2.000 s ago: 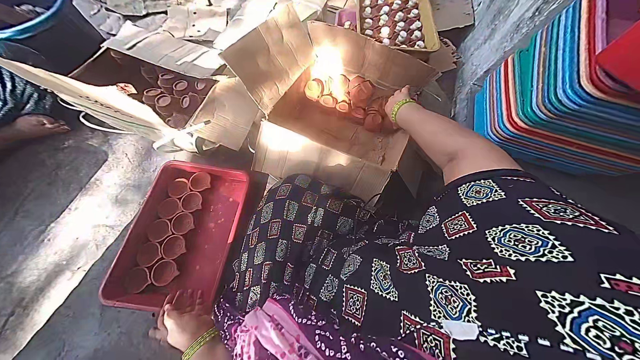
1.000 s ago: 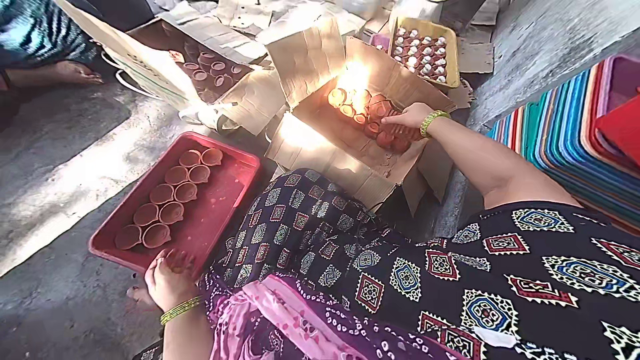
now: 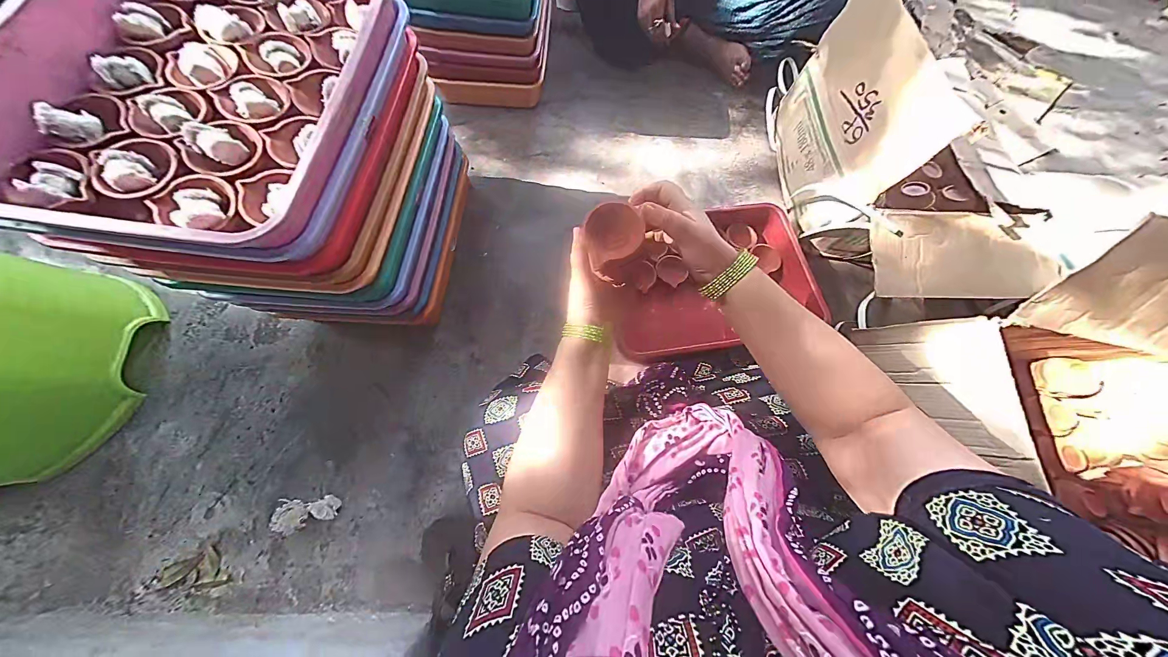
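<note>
Terracotta cups (image 3: 614, 231) are held between my two hands in front of the red plastic tray, one with its round opening toward me. My left hand (image 3: 587, 274) grips them from the left and below. My right hand (image 3: 683, 233) has its fingers on their right side; what its fingertips hold is partly hidden. Below and behind my hands lies the red tray (image 3: 680, 339), with several small clay cups (image 3: 672, 268) in it. The cardboard box (image 3: 1022, 401) at the right holds more clay cups (image 3: 1077, 456), partly washed out by sunlight.
At the left stands a tall stack of coloured trays (image 3: 401, 182), the top one with clay cups holding white wads. A green plastic piece (image 3: 64, 365) lies nearer. Behind, another tray stack (image 3: 484, 55) and a person's foot (image 3: 730, 59) show. An open carton (image 3: 858, 119) stands at the back right.
The view has swung far to the left. My right hand has left the cardboard box and come to my left hand, which has left the tray's edge. Both now hold clay cups.
</note>
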